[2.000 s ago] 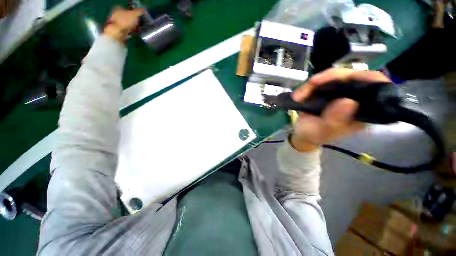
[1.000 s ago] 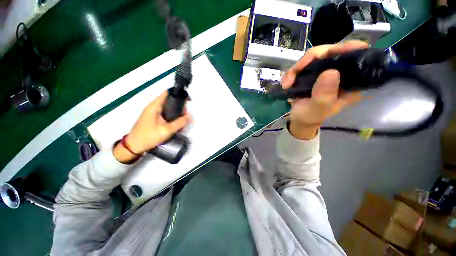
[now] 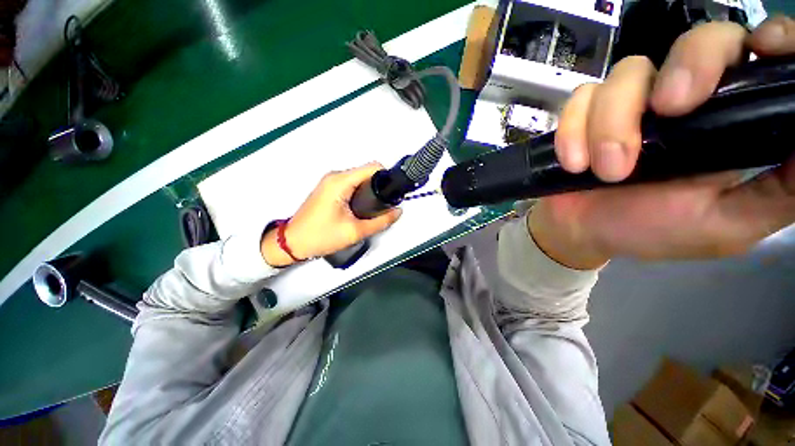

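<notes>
My left hand (image 3: 327, 218) holds a dark hair dryer by its handle (image 3: 377, 195) over the white board (image 3: 270, 183). The dryer's barrel shows partly below my hand. The ribbed cord guard (image 3: 425, 161) points up and right, and its grey cord (image 3: 397, 71) lies bundled at the board's far edge. My right hand (image 3: 645, 148) holds a thick black power screwdriver (image 3: 523, 170), large in view. Its thin bit (image 3: 422, 195) points left at the handle end beside the cord guard. I cannot tell whether the bit touches, and no screw can be made out.
A white screw feeder (image 3: 540, 78) stands beyond the screwdriver, with a brown cardboard piece at its left. Other dryers lie at the far left (image 3: 90, 139) and near left (image 3: 54, 283) on the green bench (image 3: 139, 200). Cardboard boxes (image 3: 680, 405) sit on the floor at lower right.
My left hand first brought the dryer from the far bench over the board, then moved it slightly right. The screwdriver has left the feeder's front and its bit now meets or nearly meets the handle end.
</notes>
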